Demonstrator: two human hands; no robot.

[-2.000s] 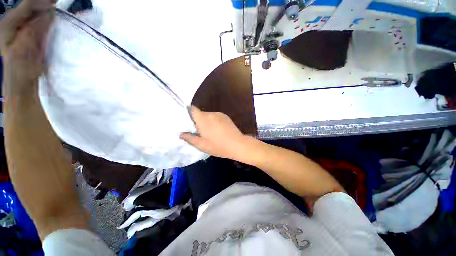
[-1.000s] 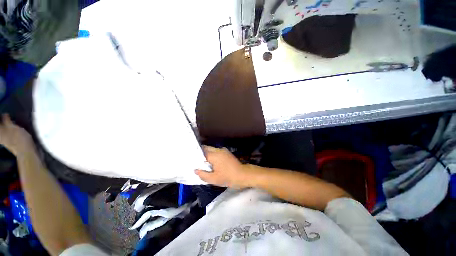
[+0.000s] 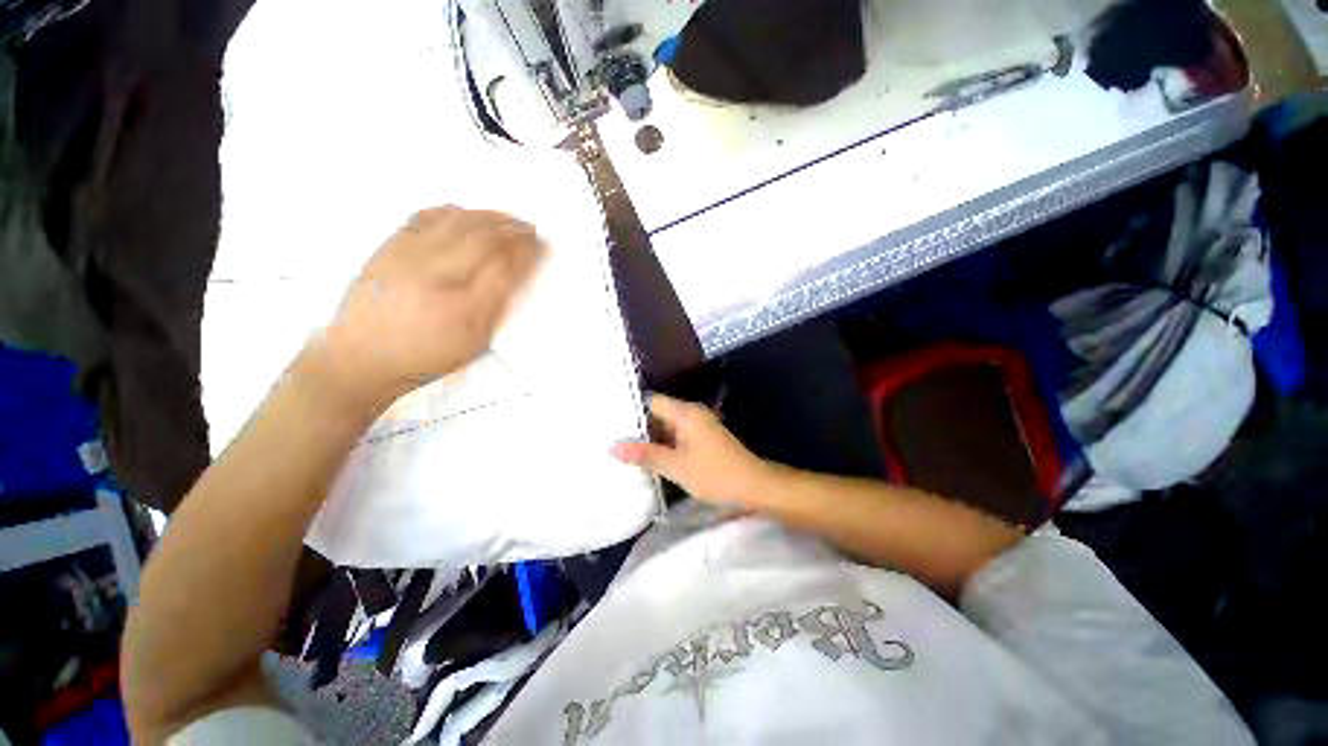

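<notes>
The white panel (image 3: 437,481) lies flat over the table left of the needle, its right edge running from the presser foot (image 3: 583,120) towards my body. The dark brown curved piece (image 3: 651,292) shows as a narrow strip along that edge, the rest covered. My left hand (image 3: 444,292) lies on top of the white panel, slightly blurred, fingers towards the needle. My right hand (image 3: 696,449) pinches the panel's edge near the table's front. The large dark brown panel (image 3: 139,248) hangs at the far left.
The spare brown piece (image 3: 772,51) lies on the machine bed right of the needle, with thread snips (image 3: 998,76) beyond it. The ruler strip (image 3: 932,241) follows the table's front edge. A red-rimmed stool or bin (image 3: 878,382) and cloth bundles (image 3: 1165,350) stand below.
The white panel has moved right, over most of the brown curved piece and up to the presser foot. My left hand has come from the far left onto the panel. My right hand still holds the edge.
</notes>
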